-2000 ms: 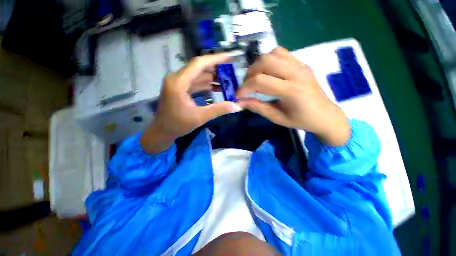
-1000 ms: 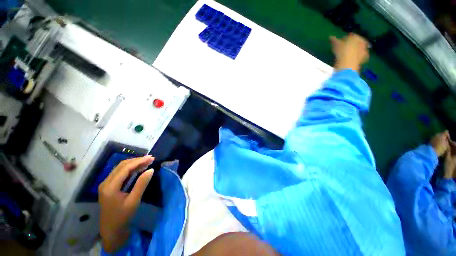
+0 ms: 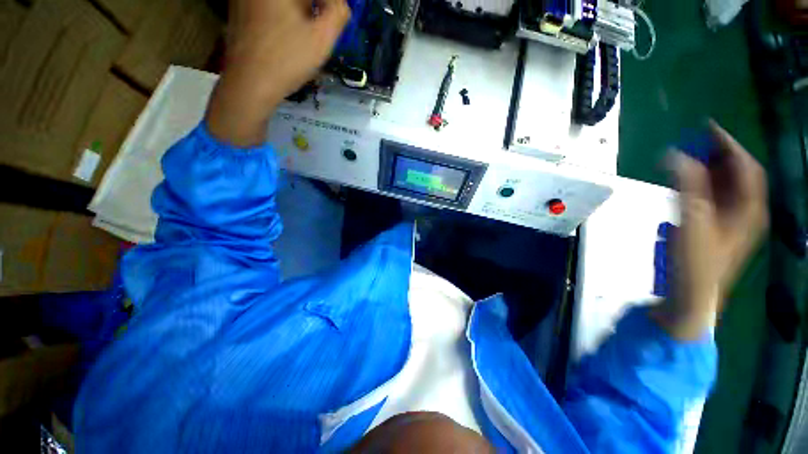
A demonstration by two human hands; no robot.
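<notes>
My left hand (image 3: 279,49) is at the top left with its fingers curled beside the left station of the benchtop machine (image 3: 478,115). A blue housing (image 3: 356,31) shows at that station, next to my fingers; whether I touch it is hidden. My right hand (image 3: 722,217) is raised over the right side and blurred. A dark-blue piece (image 3: 700,144), seemingly a housing, shows between its fingertips. Blue housings (image 3: 661,259) lie on the white tray (image 3: 611,266), partly covered by my right hand.
The front panel has a lit screen (image 3: 429,178) and a red button (image 3: 556,207). A red-ended tool (image 3: 443,93) lies on the machine top. A black cable chain (image 3: 599,84) is beside the right station. White trays (image 3: 146,155) and cardboard (image 3: 53,106) are at left; a green conveyor (image 3: 660,106) is at right.
The view has swung back from the conveyor to the machine. My left hand has moved from near the screen to the left station. My right hand has come back from the conveyor with a dark-blue piece.
</notes>
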